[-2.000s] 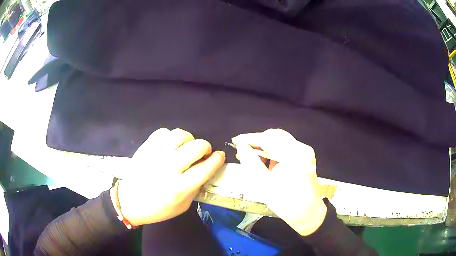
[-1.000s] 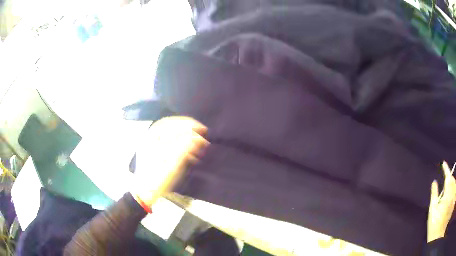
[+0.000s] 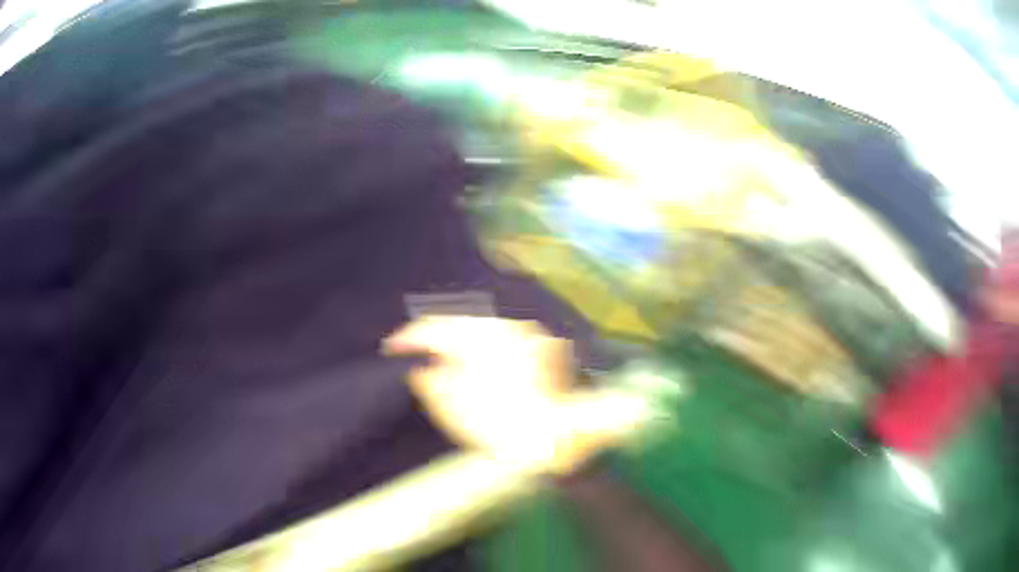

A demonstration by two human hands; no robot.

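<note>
The view is strongly blurred. The dark navy-purple cloth (image 3: 257, 279) covers the left half and middle of the view. My right hand (image 3: 492, 385) is over the cloth's right part near the table's front edge, fingers pointing left. A pale, clear-looking rectangle (image 3: 450, 304), perhaps a small template, lies just beyond its fingers on the cloth. Whether the fingers touch or hold it, or hold the slim tool, cannot be told. My left hand is out of the picture.
The pale table edge (image 3: 380, 520) runs diagonally along the bottom. Green floor (image 3: 715, 447) shows at the right. Beyond the cloth are a blurred yellow rack (image 3: 682, 145), a blue-white object (image 3: 609, 218) and a red thing (image 3: 933, 402) at the far right.
The view has swung right, bringing the rack and floor in. My left hand has gone out of view. My right hand now appears near the middle, beside the pale rectangle.
</note>
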